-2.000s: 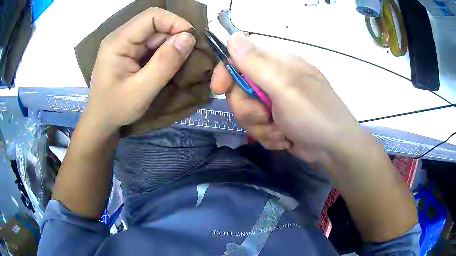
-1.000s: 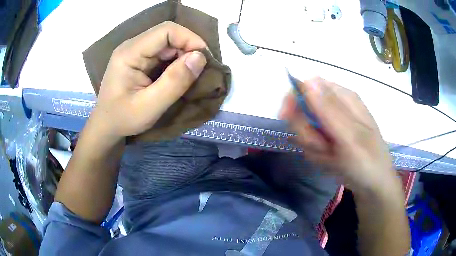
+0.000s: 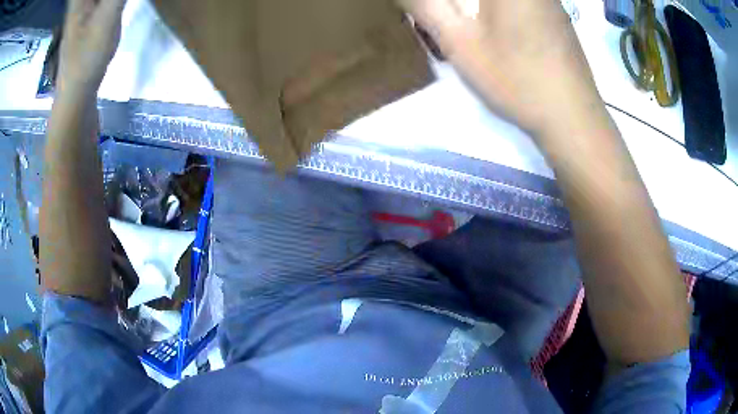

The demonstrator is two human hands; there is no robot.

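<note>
A brown fabric piece [image 3: 340,65] spans the top centre, with a folded or seamed layer on it. Its pointed lower corner hangs over the table's front edge. My right hand [image 3: 502,57] is at the fabric's right edge and grips it there; its fingertips are partly cut off by the top of the picture. A small dark thing shows under those fingers, too unclear to name. My left hand [image 3: 91,36] is at the top left, blurred and cut off by the edge, away from the brown piece; its fingertips are out of the picture.
Yellow-handled scissors [image 3: 647,57] and a black flat rectangle [image 3: 697,85] lie at the right. A ruler-marked strip [image 3: 388,171] runs along the table's front edge. A blue-rimmed basket [image 3: 197,267] with scraps stands below left. A red basket [image 3: 560,327] is below right.
My left hand has let go of the brown fabric and moved to the far left. My right hand has come back to the fabric, which is more spread out. The blue-and-pink tool no longer shows.
</note>
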